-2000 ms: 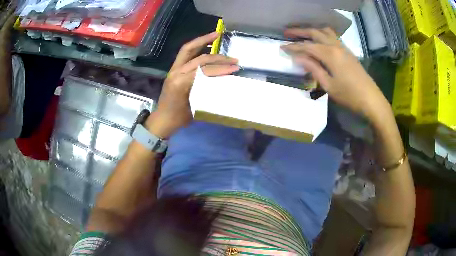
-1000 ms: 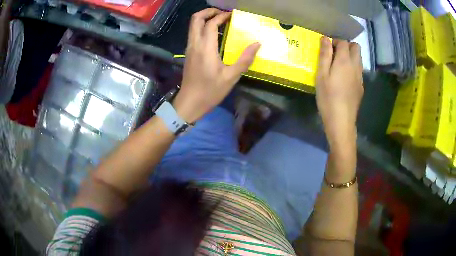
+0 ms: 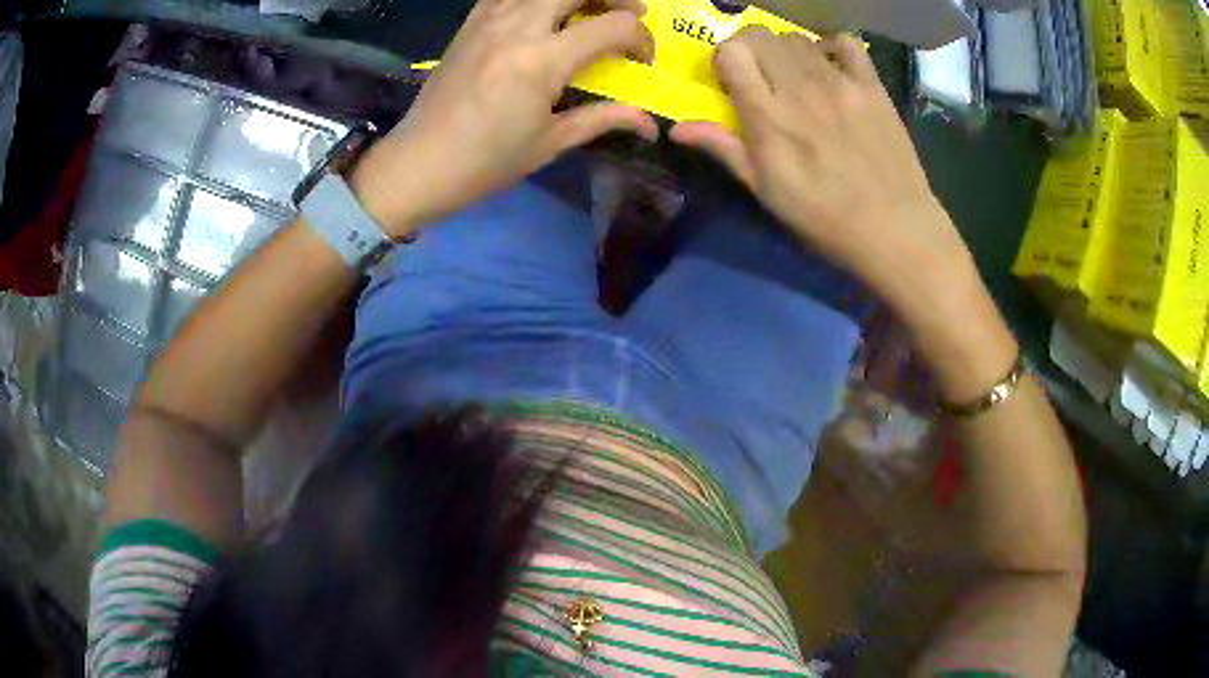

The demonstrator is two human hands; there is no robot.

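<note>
A yellow retail box (image 3: pixel 683 66) with black print lies at the top edge of the picture, its far part cut off or hidden by my hands. Its lid is down over the near side. My left hand (image 3: pixel 537 73) holds the box's left part, fingers curled on top and thumb along the near edge. My right hand (image 3: pixel 809 119) presses on the right part, fingers bent on the top and thumb at the near edge. What is inside the box is hidden.
Yellow boxes (image 3: pixel 1127 239) with white flaps stand at the right. Grey packed items (image 3: pixel 1018 60) lie at the upper right, beside a pale flap at the top. A clear compartment tray (image 3: pixel 172 225) is below the bench at left. My lap is below the bench edge.
The open box with white contents is now a closed yellow one. Since a second ago it sits higher in the picture, and both hands have moved inward over it.
</note>
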